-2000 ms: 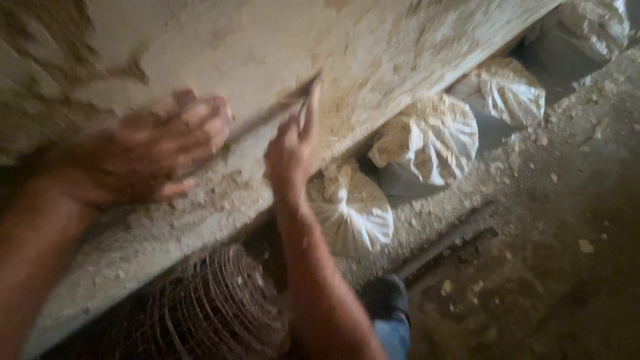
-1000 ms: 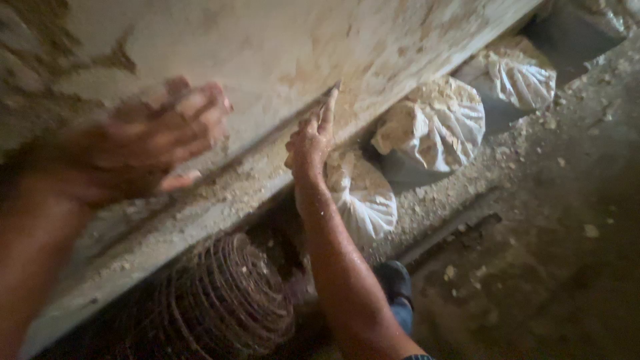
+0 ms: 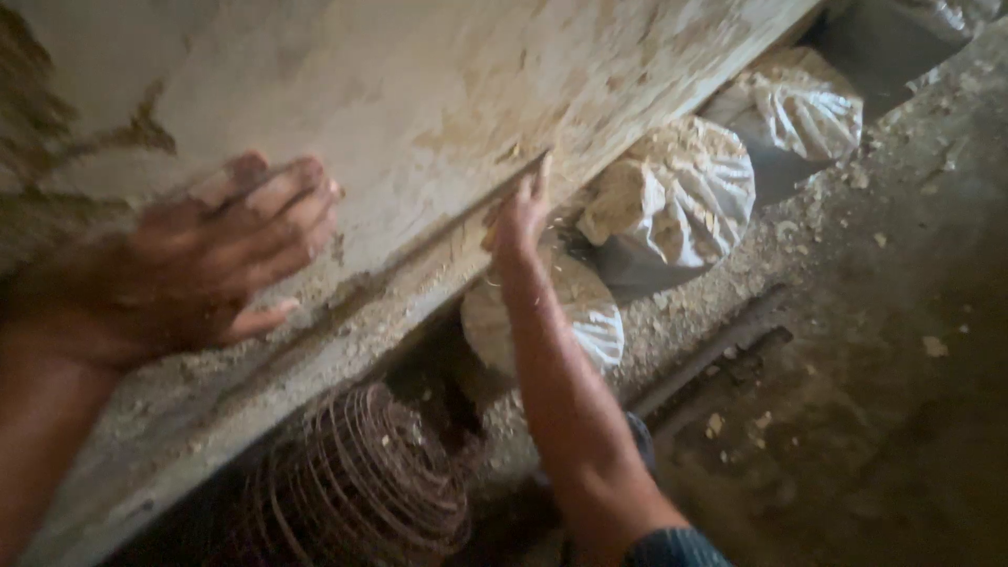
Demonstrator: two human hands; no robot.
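Observation:
My left hand (image 3: 236,252), blurred, is raised at the left in front of the pale, stained wall (image 3: 378,102). Its fingers are apart and nothing shows in it; whether it touches the wall is unclear. To its right, my right hand (image 3: 520,213) is beside the wall's lower part, index finger stretched up and along it. A thin dark strip (image 3: 465,213) runs down and left from that fingertip; it could be a tool's edge or a shadow. A small yellowish spot shows by the curled fingers, but whether they hold something is hidden.
A ledge (image 3: 315,378) strewn with crumbs runs along the wall's foot. Below it lies a roll of rusty wire mesh (image 3: 362,480). Several round containers topped with dusty plastic, one nearest my right arm (image 3: 480,315), stand in a row. A dark bar (image 3: 709,346) lies on the debris-strewn floor.
My right hand has moved right along the wall from where it was two seconds ago. My left hand stays raised with its fingers apart. The view has shifted somewhat.

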